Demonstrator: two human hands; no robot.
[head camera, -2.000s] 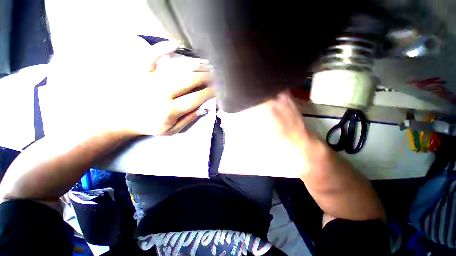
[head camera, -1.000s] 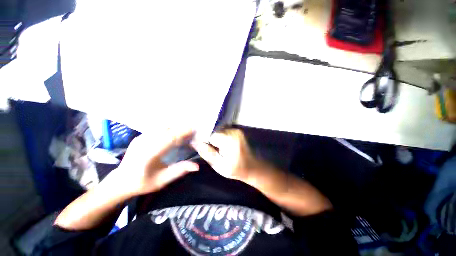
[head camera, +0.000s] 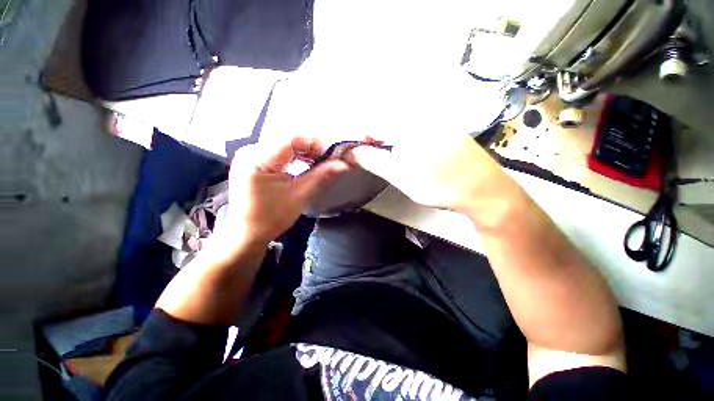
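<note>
My left hand and my right hand are close together at the table's front edge. Between them they hold a small dark cloth edge, part of a garment piece whose greyish fold hangs below the fingers. The fingertips of my right hand are overexposed and blend with the white. A pale garment piece lies behind the hands and merges with the white table. The sewing machine's needle area is behind and right of my right hand.
Black garment panels lie at the back left. A phone on a red pad, black scissors and a small pale ring are on the right. Cloth scraps are below left. A box with cloth stands at the lower left.
The view has shifted, showing the machine and black panels. My hands were at the cloth's lower corner and are now raised at its edge, holding a dark edge. The phone and scissors appear lower in view.
</note>
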